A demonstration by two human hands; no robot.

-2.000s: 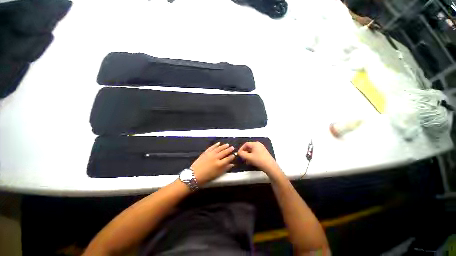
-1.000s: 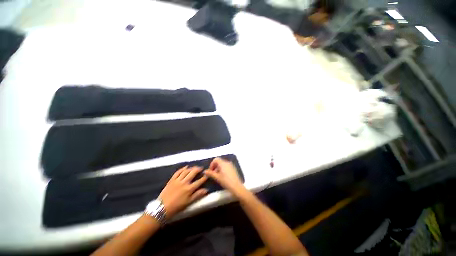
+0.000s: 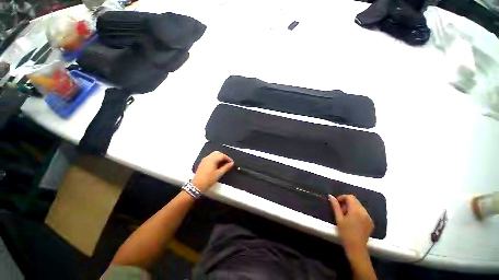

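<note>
Three long black fabric panels lie in rows on the white table. The nearest panel has a thin lengthwise zip line along its middle, with small pale spots on it. My left hand rests at the left part of the nearest panel, thumb and fingertip together by the line's left end. My right hand is at the line's right end, thumb and fingertips close together there. What the fingertips pinch is too small to tell. The middle panel and the far panel, which has a raised band, lie untouched.
Stacked black panels lie at far left, with a narrow black bundle at the left edge. A blue tray holds a bag. Snips and a bottle are at right. A black heap and small black tab lie beyond.
The view has turned left. My left hand has moved away from my right, to the left end of the zip line. My right hand is still at its right end. More of the line shows between them.
</note>
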